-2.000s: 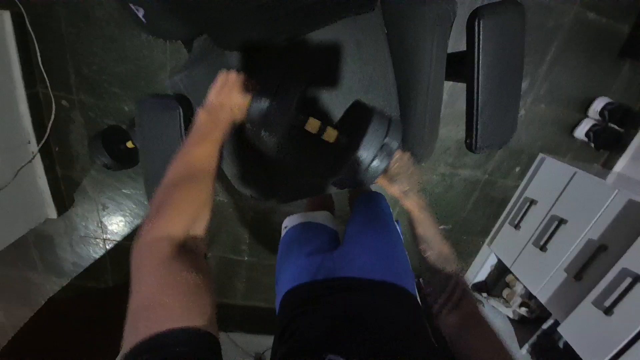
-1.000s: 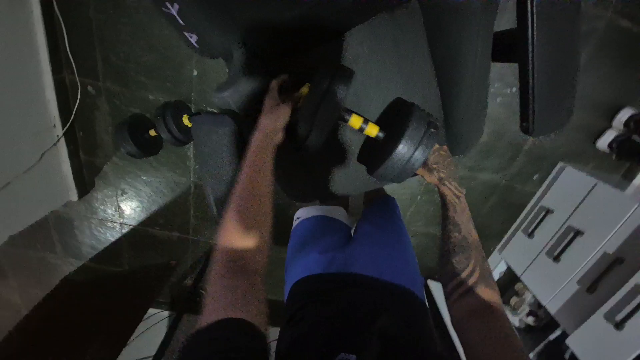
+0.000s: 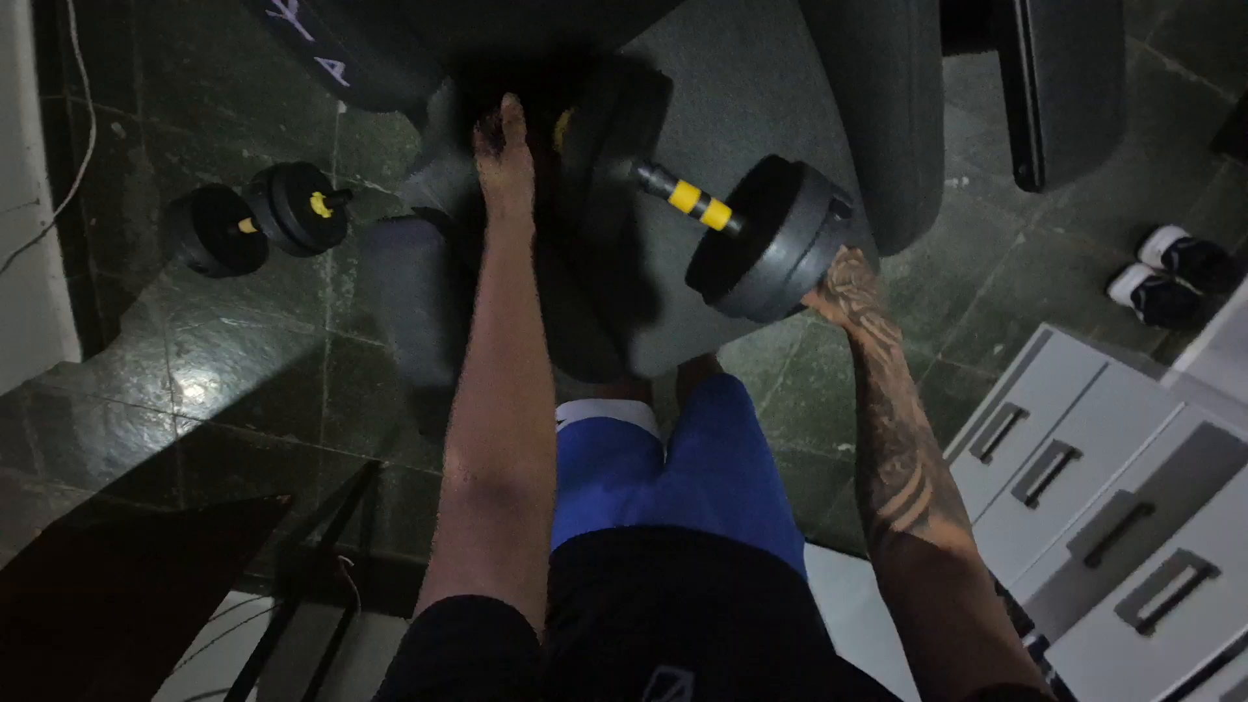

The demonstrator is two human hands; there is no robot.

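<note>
A black dumbbell (image 3: 770,239) with yellow bands on its bar lies tilted over the dark padded seat of a chair (image 3: 751,97). My right hand (image 3: 850,292) touches the outer face of its right-hand plates, fingers partly hidden behind them. My left hand (image 3: 505,156) is up at the left, in deep shadow, beside the dumbbell's left-hand plates (image 3: 619,146). Near that hand a yellow piece (image 3: 563,129) shows in the dark; whether the hand grips anything there cannot be made out.
A second dumbbell (image 3: 292,208) rests on the dark tiled floor at the left. Chair armrests (image 3: 405,292) flank the seat. A white drawer unit (image 3: 1092,487) stands at the lower right, with black-and-white shoes (image 3: 1165,278) beyond it. A cable (image 3: 86,117) runs along the left edge.
Two seconds ago both hands were blurred around the dumbbell. Its right-hand plates now sit farther right with my right hand, and more of the bar shows. The view has shifted.
</note>
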